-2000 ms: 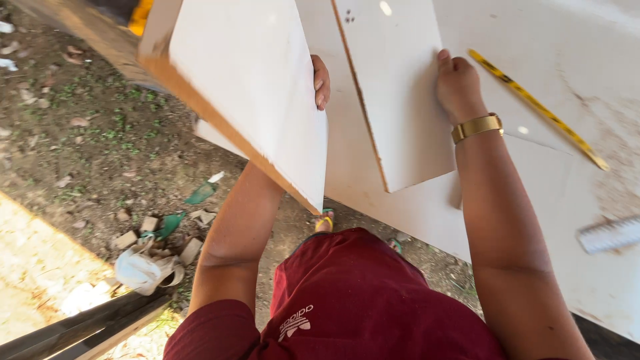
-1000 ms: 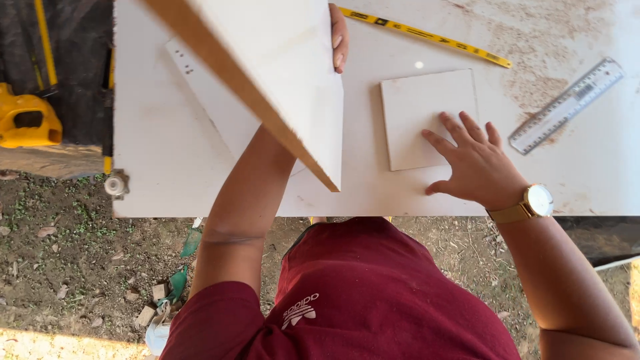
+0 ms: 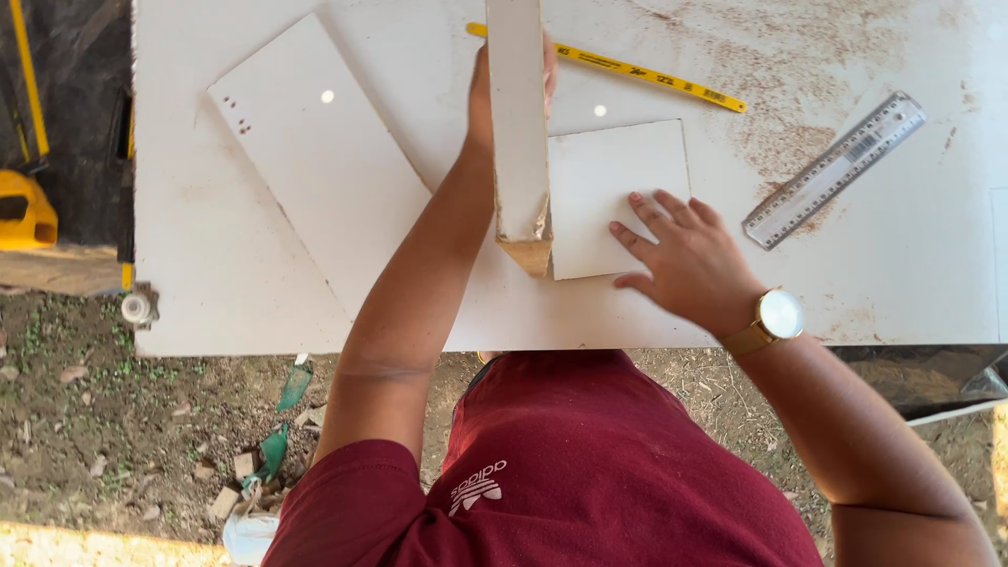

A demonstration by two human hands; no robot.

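Note:
A long white board point(image 3: 520, 118), its narrow side toward me, stands over the white tabletop with my left hand point(image 3: 480, 94) wrapped around its far part; fingers show on its right side. Its near end has a chipped corner and bare brown wood. My right hand point(image 3: 685, 248) rests, fingers spread, on a smaller, nearly square white panel point(image 3: 583, 181) lying flat just right of the board. On the left a rectangular white panel point(image 3: 307, 150) with several small holes near one corner lies flat, partly behind my left forearm.
A yellow hacksaw blade point(image 3: 654, 76) lies beyond the square panel, partly behind the board. A clear plastic ruler point(image 3: 835, 169) lies at the right, near brown dust. Left of the white tabletop point(image 3: 220, 315) is a yellow tool handle point(image 3: 27, 209). Wood offcuts point(image 3: 224, 502) lie on the ground.
The board in my left hand has turned from showing its broad white face to its narrow side. My right hand has left the holed panel and now lies on the square one. The view has shifted.

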